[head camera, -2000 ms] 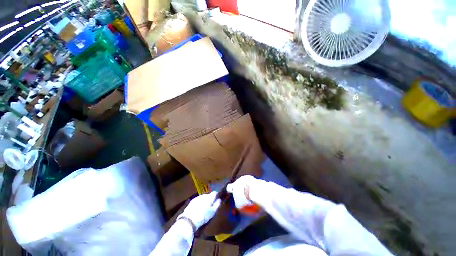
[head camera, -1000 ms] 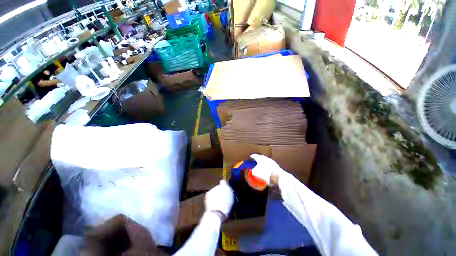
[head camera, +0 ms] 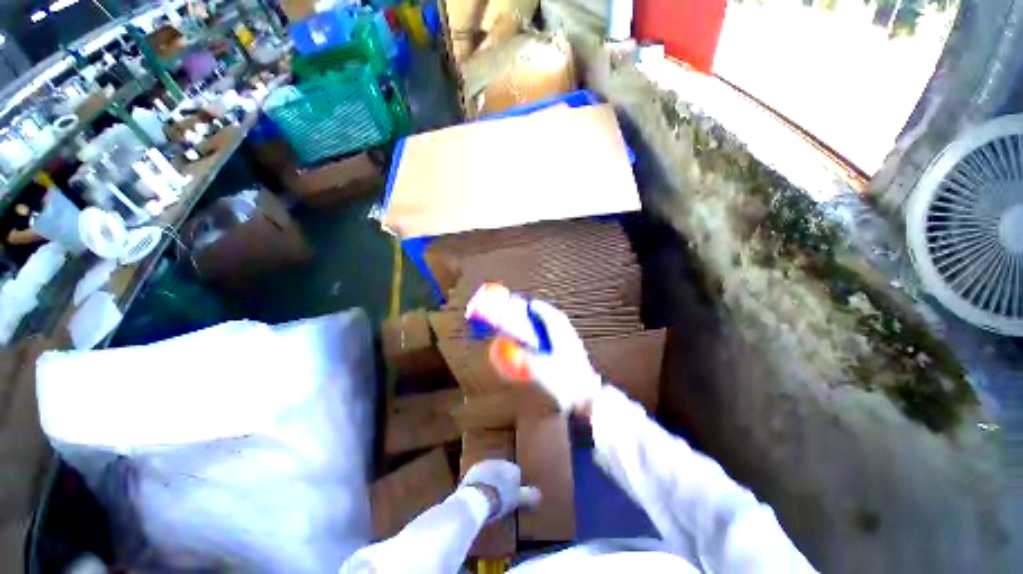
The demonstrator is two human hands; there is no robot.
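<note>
My right hand, white-gloved, holds the blue and orange-red tape gun raised in front of the stacked flat cartons. My left hand, also gloved, is lower, on top of a small brown carton. The carton's flaps lie closed, with a dark seam between them. Its lower part is hidden by my hand and sleeve. Whether my left fingers grip the carton or only press on it does not show. The carton rests on the blue-grey work surface.
A large translucent white bundle stands at the left. Brown boxes lie beside the work surface. A cardboard sheet covers the blue crate ahead. The stained wall and a white fan are at the right.
The carton's flaps, open a second ago, now lie closed. My right hand has lifted the tape gun up off the carton. My left hand has moved down onto the carton top. The view has shifted right.
</note>
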